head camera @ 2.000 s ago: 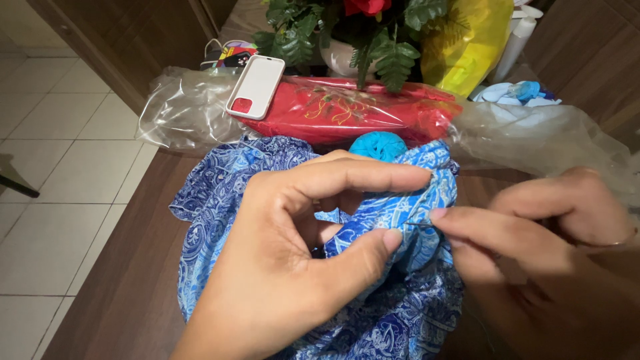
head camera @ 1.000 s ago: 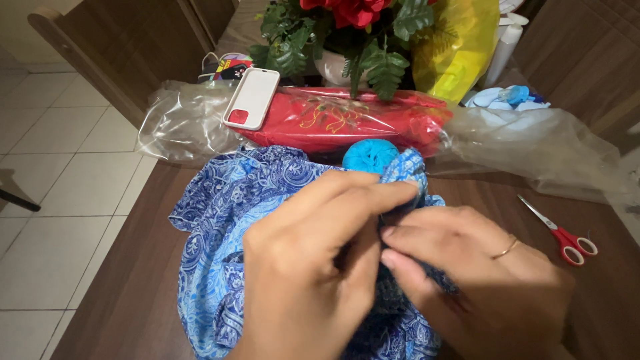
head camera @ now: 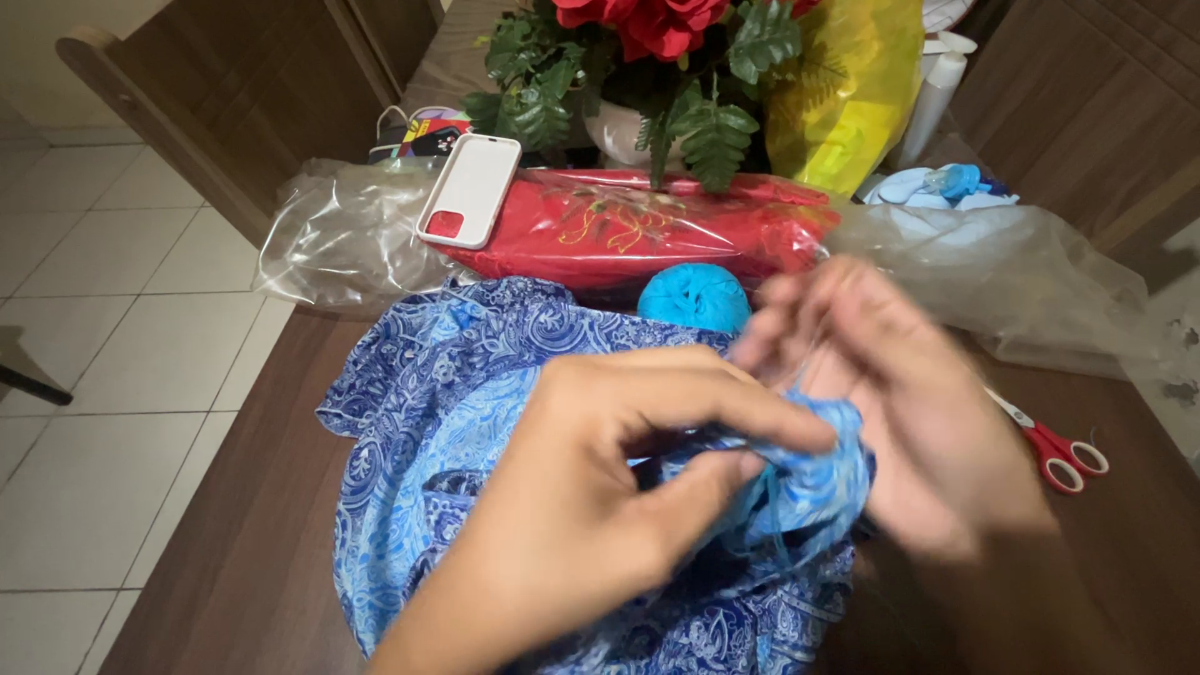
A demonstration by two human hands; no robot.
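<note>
Blue paisley-patterned fabric (head camera: 403, 478) lies bunched on the brown table. My left hand (head camera: 647, 478) pinches a folded part of it between thumb and forefinger, right of the middle. Blurred by motion, my right hand (head camera: 881, 403) is raised just behind and right of that fold, its palm partly turned to view. A thin thread runs up from the fabric toward its fingers; whether a needle is there cannot be made out. Teal thread hangs on the fabric below my left fingertips. A ball of turquoise yarn (head camera: 694, 297) sits behind the fabric.
Red-handled scissors (head camera: 1059, 455) lie at the right. Across the back are a red item in clear plastic (head camera: 637, 220), a white phone case (head camera: 472, 192) on it, a vase with red artificial flowers (head camera: 623, 131), a yellow bag (head camera: 844, 94) and a white bottle (head camera: 933, 103).
My right hand has moved up and away from the fabric fold, where its fingers were close to my left fingertips. My left hand still pinches the fabric.
</note>
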